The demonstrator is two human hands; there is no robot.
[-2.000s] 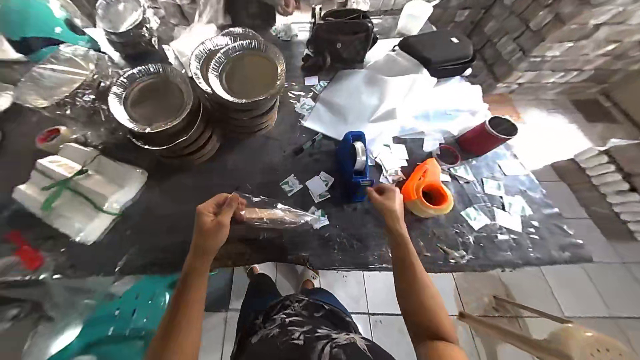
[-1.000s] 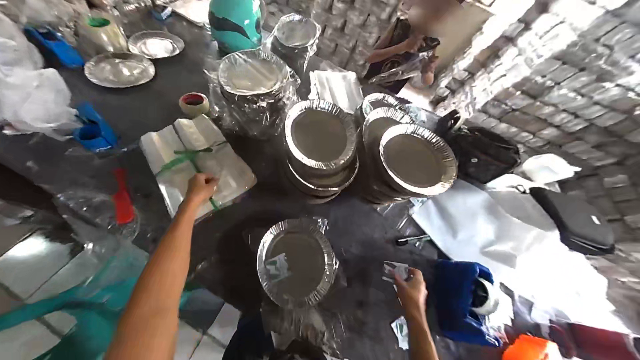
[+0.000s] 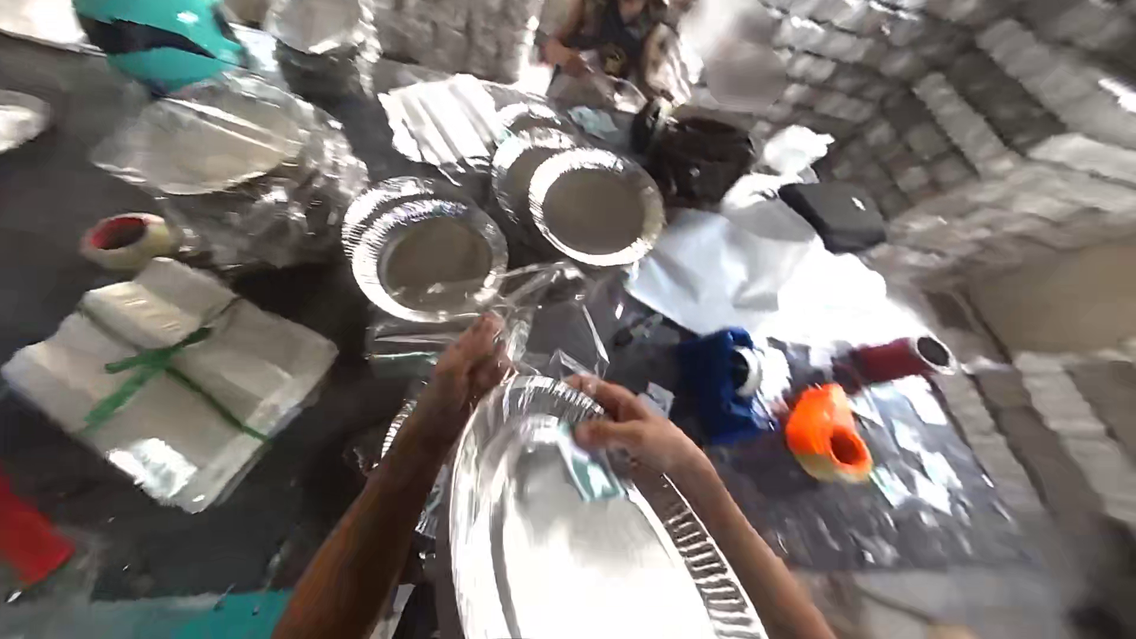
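A large round foil tray [image 3: 568,550] is tilted up close to the camera. My right hand [image 3: 635,426] grips its far rim, and a small printed slip [image 3: 590,470] lies against the foil under the fingers. My left hand [image 3: 475,364] is at the tray's left far edge, touching clear plastic film [image 3: 568,311] that stretches beyond it; blur hides whether the fingers pinch it. Stacks of foil trays [image 3: 435,257] stand just past my hands, with another stack [image 3: 599,209] to their right.
A bundle tied with green ribbon [image 3: 177,373] and a tape roll [image 3: 129,240] lie left. To the right are a blue tape dispenser [image 3: 723,386], an orange dispenser [image 3: 825,435], a red roll [image 3: 896,355] and white sheets [image 3: 763,266]. Another person [image 3: 612,53] is beyond the table.
My left hand has left the tied bundle and come beside the tray. The tray, flat on the table one second ago, is now raised and tilted, with my right hand on it.
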